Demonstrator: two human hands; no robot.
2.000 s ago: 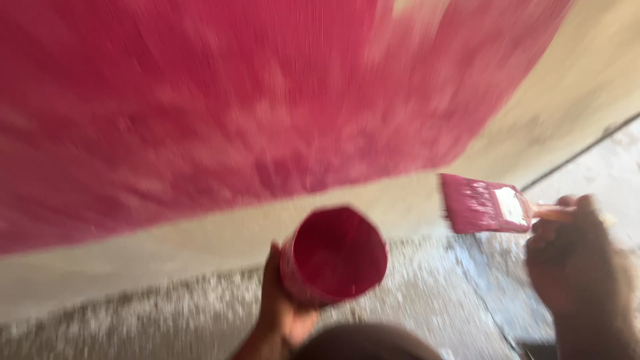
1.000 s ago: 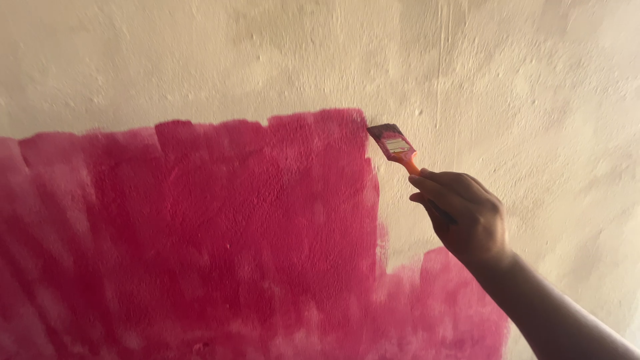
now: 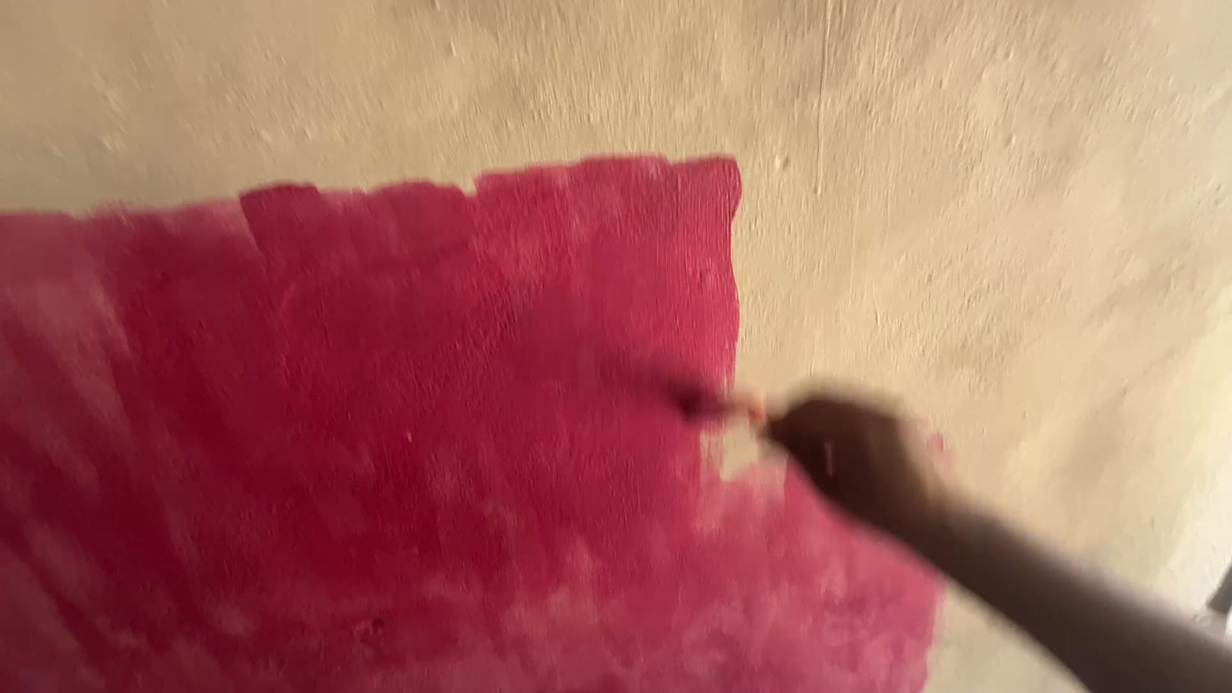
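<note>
My right hand [image 3: 857, 448] is closed around the handle of a paintbrush [image 3: 698, 399], right of the middle of the view. Both are blurred, and the brush head blends into the magenta paint [image 3: 433, 385] behind it, so whether the bristles touch the wall cannot be told. The paint covers the lower left and middle of the wall, with an uneven top edge and a nearly vertical right edge. Below the brush the painted patch steps out to the right. My left hand is out of view.
Bare cream plaster wall [image 3: 1001, 241], rough and lightly ridged, surrounds the paint above and to the right. A small dark object [image 3: 1220, 592] shows at the right edge; what it is cannot be told.
The view has swung up from the floor, and the paint container and left hand seen earlier are gone from it. Since one second ago, my right hand and brush have moved down from the patch's top right corner.
</note>
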